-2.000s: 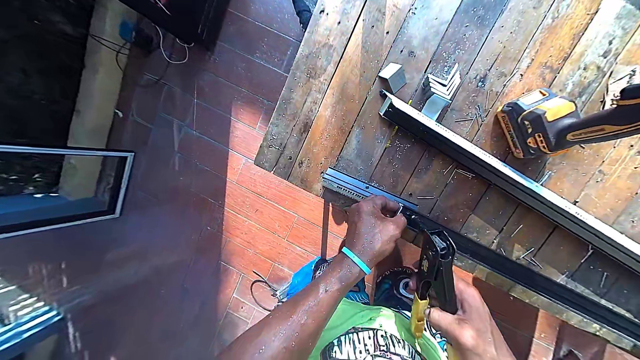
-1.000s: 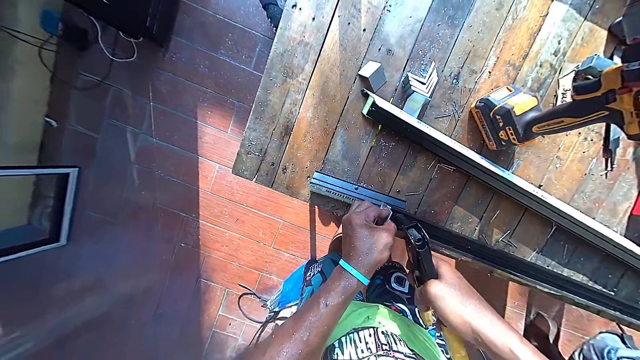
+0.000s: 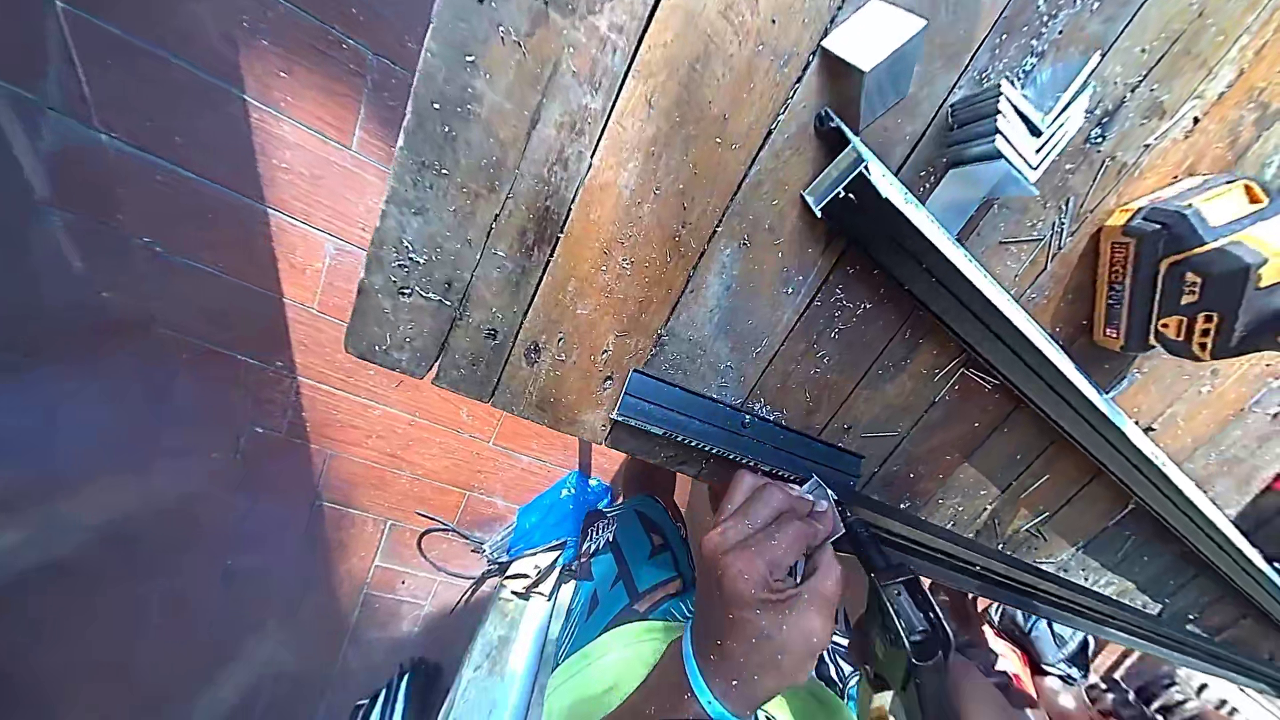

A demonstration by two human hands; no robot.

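My left hand (image 3: 768,575), with a light blue band at the wrist, pinches a small metal angle piece (image 3: 822,505) at the near edge of the wooden tabletop. It rests beside the slotted end of a black metal profile (image 3: 740,425). Against that profile, just right of my left hand, is a black hand tool (image 3: 905,610), likely a riveter or squeeze clamp. My right hand (image 3: 965,660) is mostly hidden behind the tool and cut off by the lower edge; its grip does not show clearly.
A second black metal profile (image 3: 1010,330) lies diagonally across the planks. Beyond it are a metal block (image 3: 875,50), stacked angle brackets (image 3: 1030,120) and a yellow-black cordless tool's battery (image 3: 1190,265). Loose nails or rivets (image 3: 1050,240) lie about. A blue plastic bag (image 3: 560,510) hangs near my legs.
The view has moved closer to the table's near corner. My left hand remains at the slotted profile end; the black tool and right hand now sit lower and closer to it.
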